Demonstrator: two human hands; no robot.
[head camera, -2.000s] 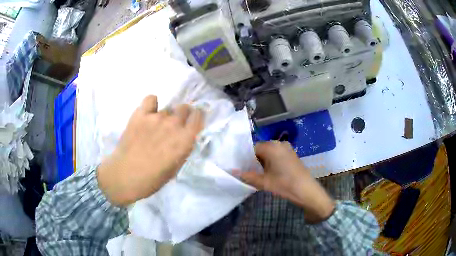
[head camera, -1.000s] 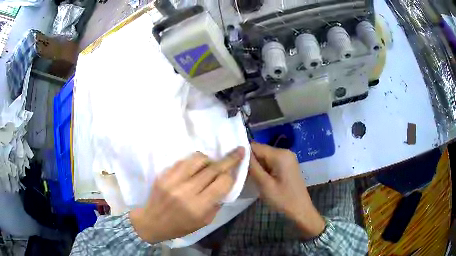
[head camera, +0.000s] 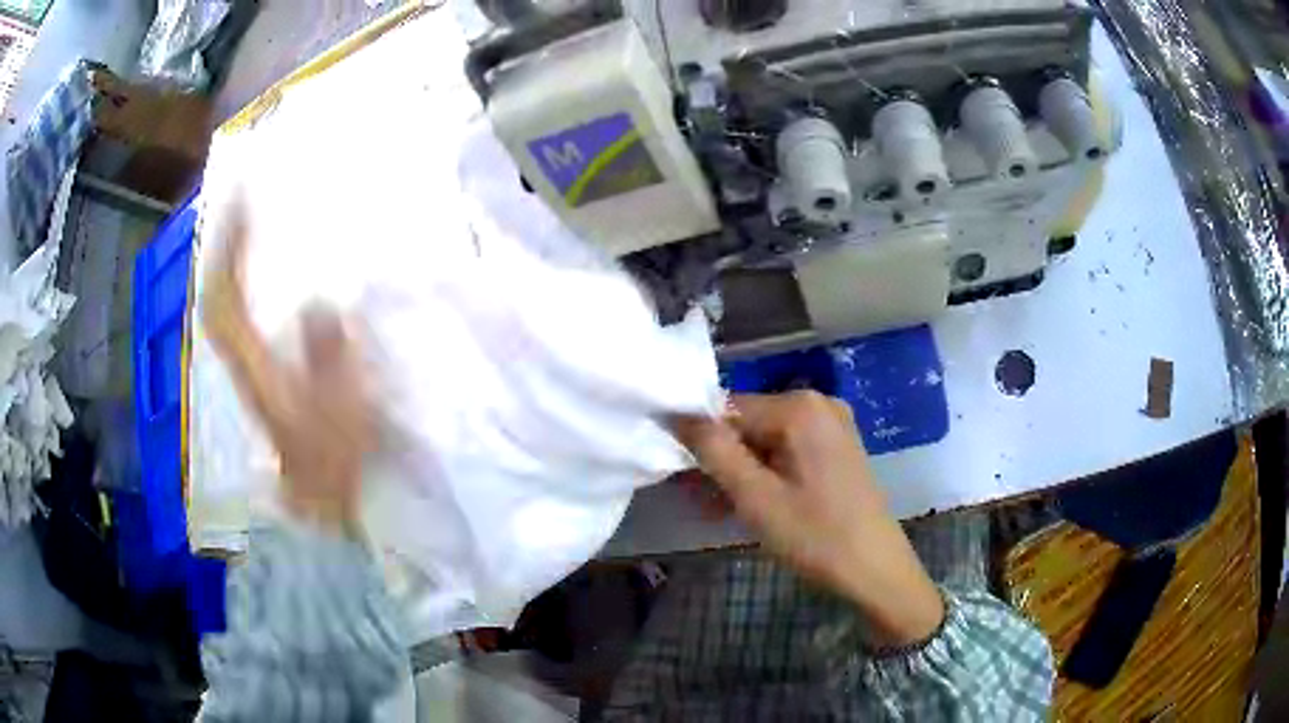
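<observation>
White fabric (head camera: 523, 367) lies over the pale side board and reaches the needle area (head camera: 686, 283) of the overlock machine (head camera: 601, 141). Its lower edge hangs past the table's front edge. My right hand (head camera: 799, 480) pinches the fabric's right edge just in front of the needle area. My left hand (head camera: 304, 410) is blurred, over the left part of the fabric, with its fingers apart; it does not seem to grip anything. The presser foot is too dark and small to make out.
A blue plate (head camera: 898, 384) is set in the table below the machine. A blue crate (head camera: 164, 353) stands left of the side board. A yellow-orange seat top (head camera: 1202, 593) with a dark strip (head camera: 1117, 617) is at the lower right. White pieces (head camera: 28, 381) hang at the far left.
My left hand has left the fabric edge near my right hand and moved up and left. The fabric's right edge is now bunched at my right hand, which still pinches it.
</observation>
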